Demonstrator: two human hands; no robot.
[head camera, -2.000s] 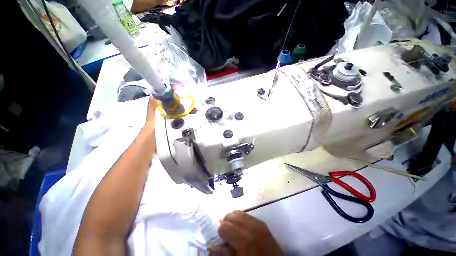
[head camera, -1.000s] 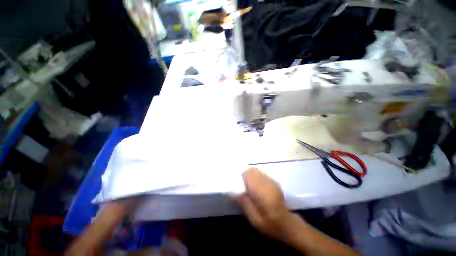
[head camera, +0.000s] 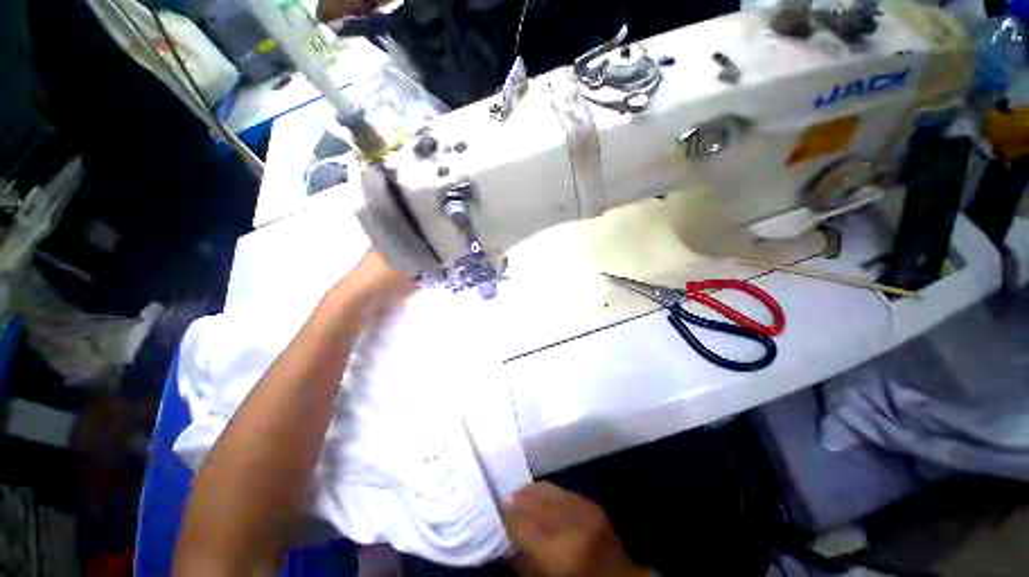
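A white garment (head camera: 395, 451) lies bunched on the table's left part and hangs over its front edge. My left hand (head camera: 389, 274) is at the left end of the sewing machine head (head camera: 654, 135), on the cloth beside the brightly lit presser foot (head camera: 480, 276); its fingers are partly hidden by the head. My right hand (head camera: 559, 527) is at the bottom, low before the table edge, gripping the garment's folded band (head camera: 497, 445). The band runs up from it towards the needle area. Glare hides the stitching point.
Scissors (head camera: 733, 327) with red and black loops lie right of the needle. A thin stick (head camera: 835, 278) lies behind them. A dark upright slab (head camera: 931, 214) stands at the right. A blue bin (head camera: 161, 473) is below left. Grey cloth (head camera: 925, 411) lies lower right.
My left hand has moved from the front edge up beside the needle. My right hand has moved lower with the band. The garment, spread flat a second ago, is now bunched.
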